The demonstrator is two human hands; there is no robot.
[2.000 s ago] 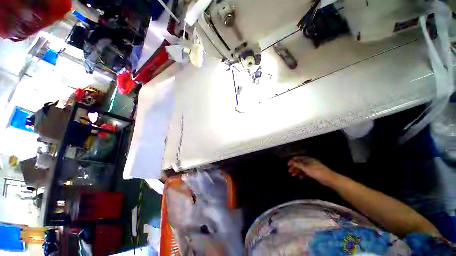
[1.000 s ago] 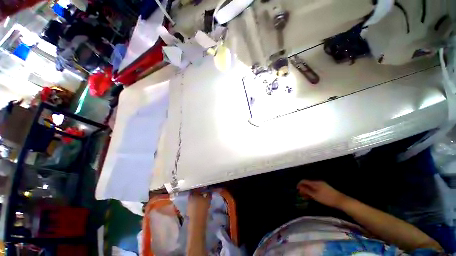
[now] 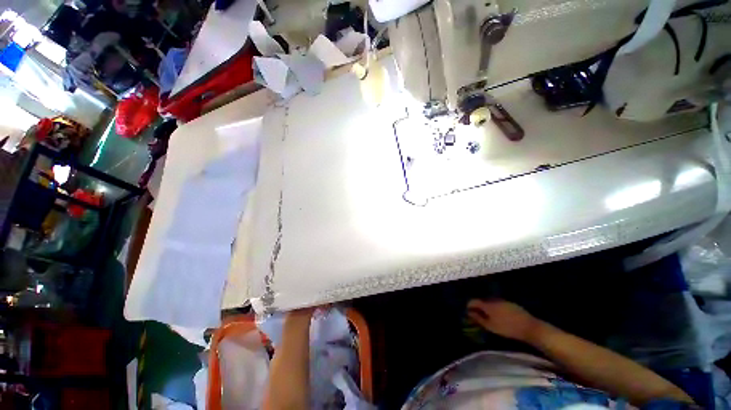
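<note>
My left forearm reaches down over the orange basket (image 3: 365, 352); the hand is hidden at the table's front edge, so what it does cannot be told. Pale cloth pieces (image 3: 327, 352) lie in the basket beside the forearm. My right hand (image 3: 501, 319) is low in the dark below the table edge, its fingers curled; whether it holds anything is unclear. The presser foot and needle area (image 3: 447, 142) is in the lamp's glare, with no hand near it. A pale blue panel (image 3: 196, 240) lies flat on the side table at the left.
The cream sewing machine (image 3: 553, 36) stands at the back right. Dark red snips (image 3: 505, 120) lie by its base. Pale scraps (image 3: 292, 72) lie at the table's back left, near a red box (image 3: 212, 84). White strips hang at the right edge. Dark shelving stands at far left.
My left forearm has come into view over the orange basket since the oldest frame. My right hand stays below the table edge. The view has shifted, with more of the side table now showing.
</note>
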